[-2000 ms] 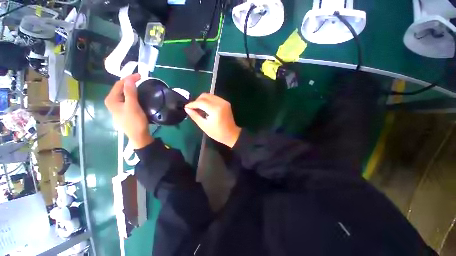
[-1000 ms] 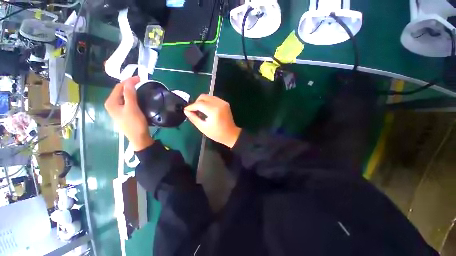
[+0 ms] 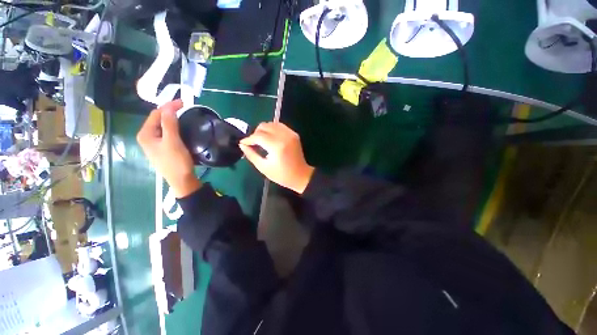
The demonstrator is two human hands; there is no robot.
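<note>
A dome camera with a black ball head (image 3: 208,139) and a partly hidden white body is in front of me. My left hand (image 3: 165,141) grips it from the left side, thumb near its top edge. My right hand (image 3: 278,156) is at the ball's right side, with thumb and index fingertips pinched together against or very near it. Whether something tiny is between those fingertips cannot be seen. My left palm hides part of the camera's underside.
Three white camera bases (image 3: 432,34) with dark leads stand along the top. A yellow tag piece (image 3: 378,64) lies below them. A white curling strip (image 3: 159,62), a clear box with yellow pieces (image 3: 201,47) and a dark block (image 3: 255,72) lie beyond my hands. An open carton (image 3: 171,268) is lower left.
My right fingertips have shifted very slightly at the ball's side. My left hand and the camera stay nearly in place.
</note>
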